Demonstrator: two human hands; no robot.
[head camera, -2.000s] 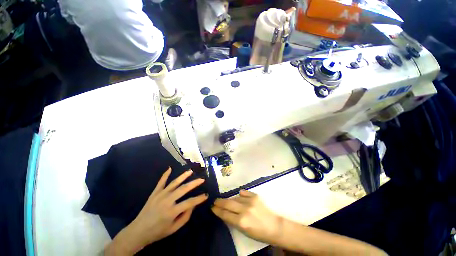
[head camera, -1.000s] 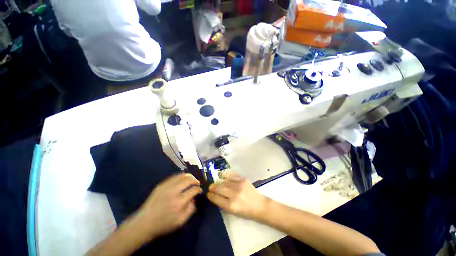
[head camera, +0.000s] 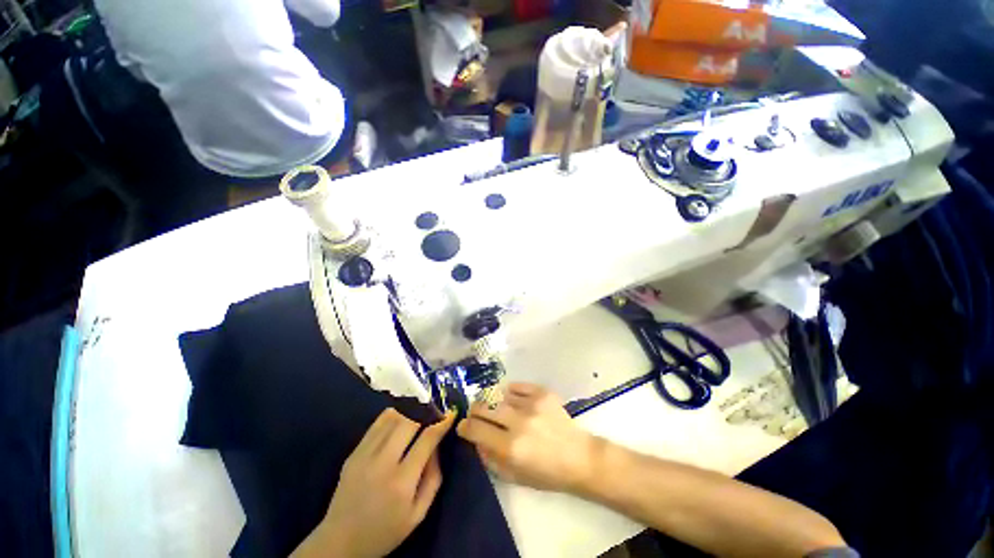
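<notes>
The dark garment panel (head camera: 286, 398) lies on the white table left of and below the machine head, its near part running off the lower edge. My left hand (head camera: 384, 480) pinches the panel's edge just in front of the presser foot (head camera: 458, 401). My right hand (head camera: 534, 438) is on the other side, fingers curled at the same edge, fingertips close to my left ones. The cloth under the right fingers is mostly hidden. A narrow dark strip (head camera: 610, 395) runs from behind my right hand toward the shears.
The white JUKI machine arm (head camera: 589, 234) spans the upper middle. Black-handled shears (head camera: 689, 365) lie beneath it. Dark scrap strips (head camera: 810, 365) hang at right, beside dark cloth heaps (head camera: 894, 436). A thread cone (head camera: 567, 93) and orange carton (head camera: 698, 44) stand behind. A person in white (head camera: 234, 87) is at upper left.
Two seconds ago both hands lay flatter with fingers extended; the fingers have since curled and drawn together at the presser foot. The view has also shifted slightly.
</notes>
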